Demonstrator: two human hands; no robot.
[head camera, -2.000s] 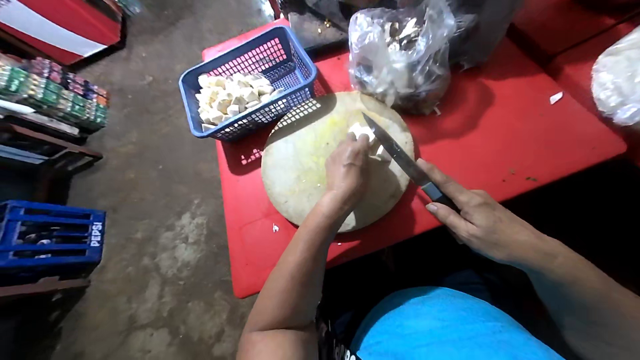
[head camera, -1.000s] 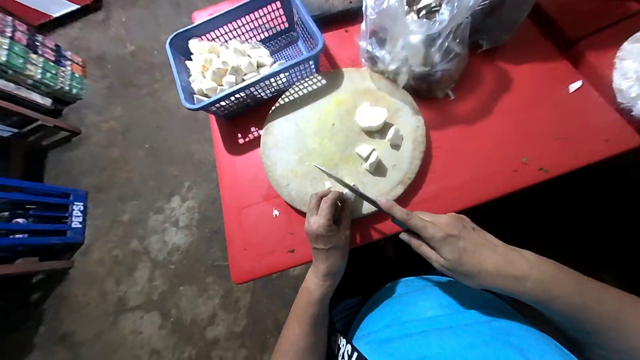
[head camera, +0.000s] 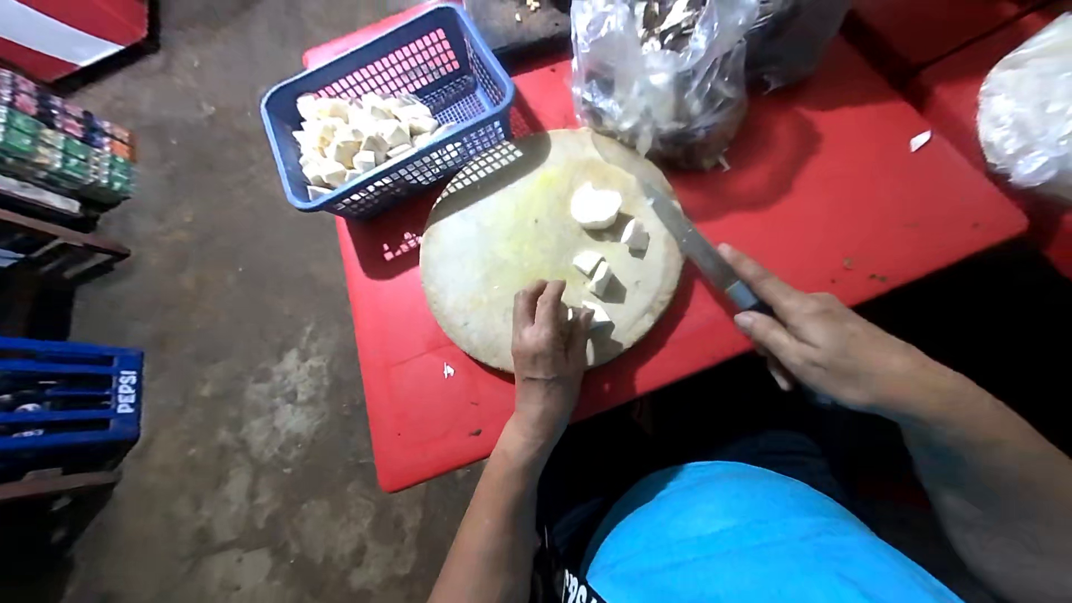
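My right hand (head camera: 808, 339) grips the dark handle of a kitchen knife (head camera: 691, 239), whose blade points up and left over the right edge of a round cutting board (head camera: 486, 251). At the board's near edge, my left hand (head camera: 548, 335) has its fingers bent at pale white chunks (head camera: 596, 315); whether it holds one I cannot tell. A larger white piece (head camera: 595, 206) and several small cut chunks (head camera: 600, 278) lie on the right half of the board. Cut white pieces (head camera: 360, 141) fill part of a blue plastic basket (head camera: 293, 180) beyond the board.
The red table (head camera: 419, 419) bears a clear plastic bag (head camera: 662, 84) with dark contents behind the board. Another bag (head camera: 1030, 109) lies at the far right. A blue plastic crate (head camera: 71, 402) stands at left, below stacked packs (head camera: 63, 142).
My right hand has swung the knife away from my left hand, toward the board's right side. Two seconds ago my left hand was farther up the board, at the white pieces.
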